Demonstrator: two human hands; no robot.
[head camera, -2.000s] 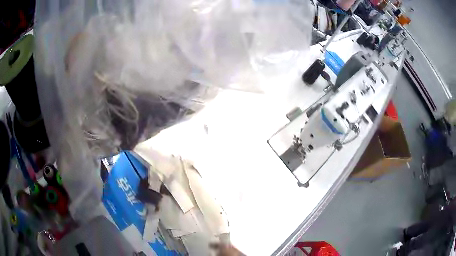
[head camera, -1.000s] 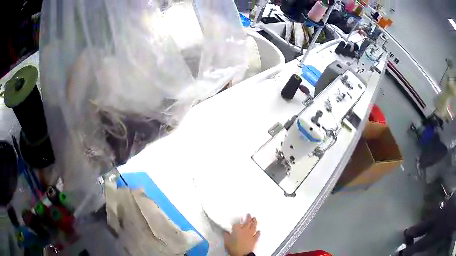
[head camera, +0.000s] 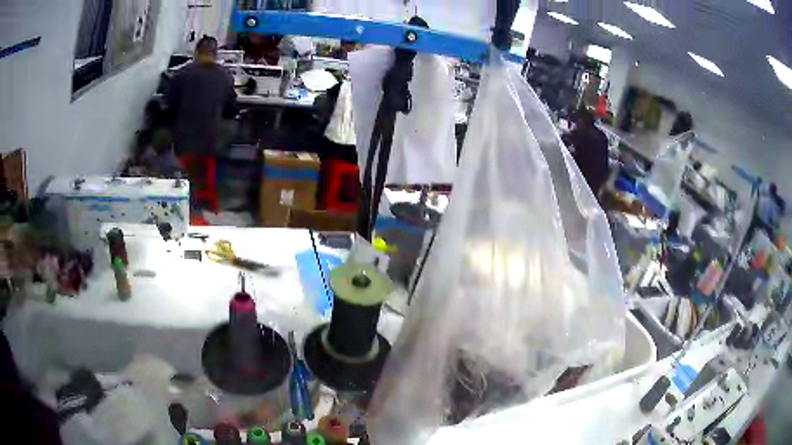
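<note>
No hand shows in this frame. Nearest in front stands a dark thread cone with a bright pink rim (head camera: 244, 328), upright on the left black spool seat. A large black thread spool with a pale green flat end (head camera: 355, 317) stands on the right seat. A blue drilled crossbar (head camera: 360, 33) runs above them. A big clear plastic bag (head camera: 521, 278) hangs from its right end, with tangled cords and scraps inside. Several small thread cones (head camera: 258, 434) are cut off by the bottom edge.
Yellow-handled scissors (head camera: 227, 254) lie on the white table (head camera: 174, 304) behind the spools, near a white sewing machine (head camera: 130, 207). Another machine (head camera: 708, 408) is at the lower right. A cardboard box (head camera: 290, 187) and people stand farther back. A dark shape fills the lower left corner.
The view has swung up and left, from the white table to the thread stand and workshop. The hand seen on the table one second ago has left the picture.
</note>
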